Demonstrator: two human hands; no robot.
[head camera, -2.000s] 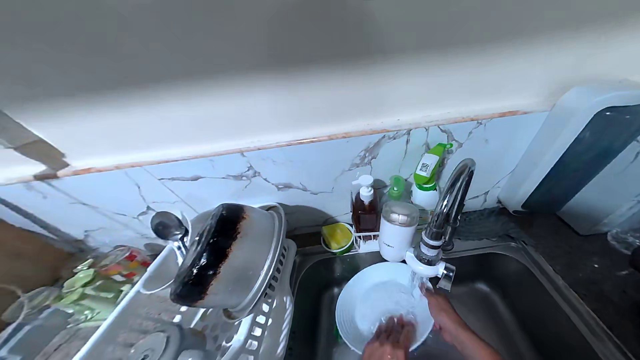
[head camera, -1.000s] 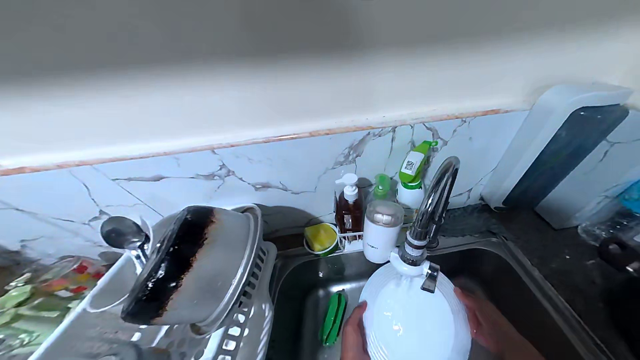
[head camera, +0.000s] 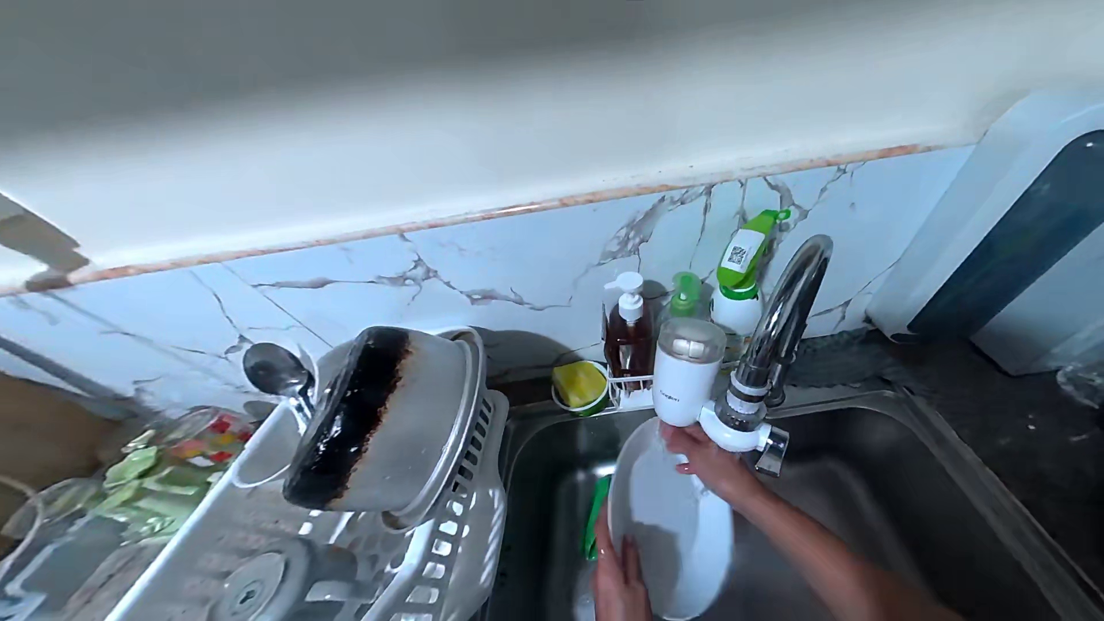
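Observation:
A white plate (head camera: 673, 526) is tilted on edge over the steel sink (head camera: 849, 509), below the faucet (head camera: 780, 319) with its white water filter (head camera: 687, 375). My left hand (head camera: 619, 573) grips the plate's left edge near the bottom. At the plate's top edge, just under the filter, is my right hand (head camera: 711, 466), its fingers on the rim. Behind the plate, a green scrubbing pad (head camera: 597, 517) lies in the sink, partly hidden.
On the left, a white dish rack (head camera: 431, 561) holds a scorched pot (head camera: 397, 423), a ladle (head camera: 276, 369) and a lidded container (head camera: 276, 582). A yellow sponge (head camera: 580, 384) in a bowl, a brown pump bottle (head camera: 630, 332) and a green-topped spray bottle (head camera: 742, 267) stand behind the sink.
Between two seconds and one second ago, the plate was raised from low in the sink to the faucet. Since then it has turned more edge-on, and my right hand has moved to its top edge.

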